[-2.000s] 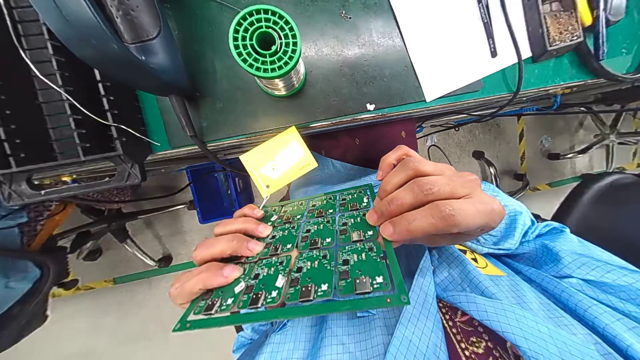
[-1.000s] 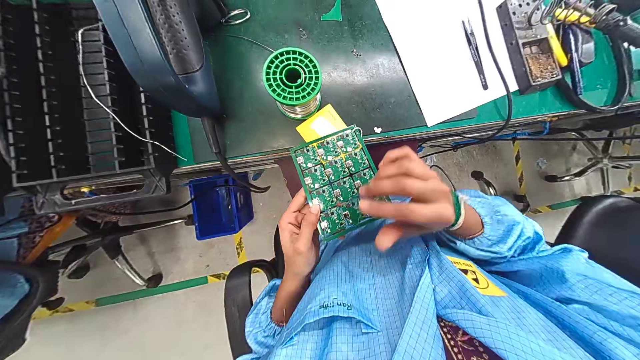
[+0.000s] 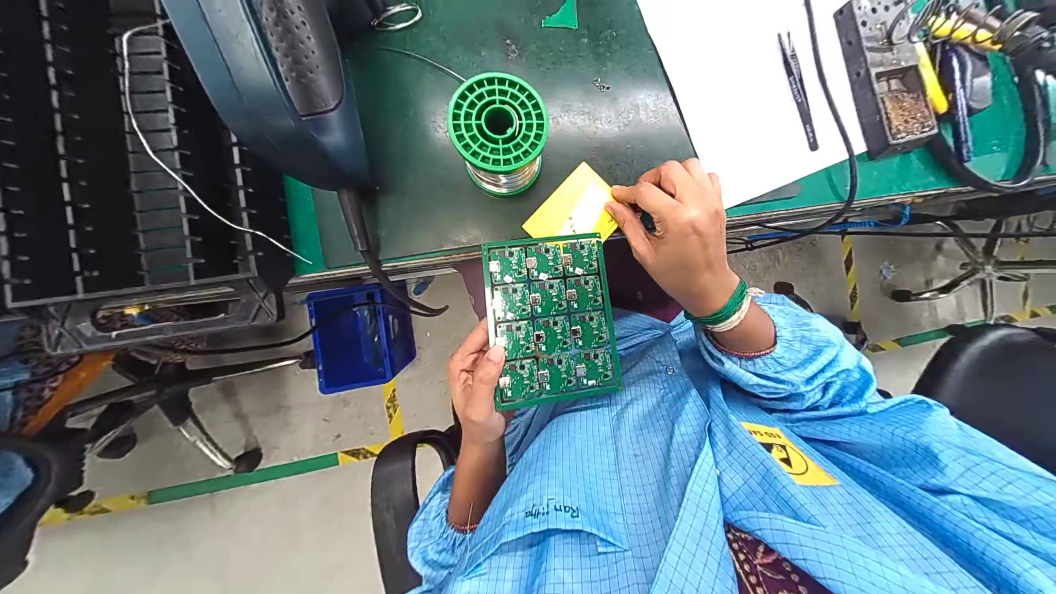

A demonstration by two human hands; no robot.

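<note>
A green panel of printed circuit boards (image 3: 554,322) is gripped at its lower left edge by my left hand (image 3: 480,384), thumb on top. My right hand (image 3: 681,223) pinches the right corner of a yellow card (image 3: 573,205) between thumb and fingers. The card bears writing and lies just beyond the panel's far edge, partly hidden by it. Behind the card, a green spool of solder wire (image 3: 498,132) stands upright on the dark bench mat (image 3: 412,177).
A dark blue machine housing (image 3: 272,91) and black slotted rack (image 3: 99,280) stand at the left. Tweezers (image 3: 798,95) lie on white paper (image 3: 718,99). A soldering iron stand (image 3: 887,82) is at the right. A blue bin (image 3: 359,338) sits below the bench edge.
Two seconds ago both hands held the panel. My right hand has left it and now holds the yellow card's corner. The panel now stands more upright in view in my left hand.
</note>
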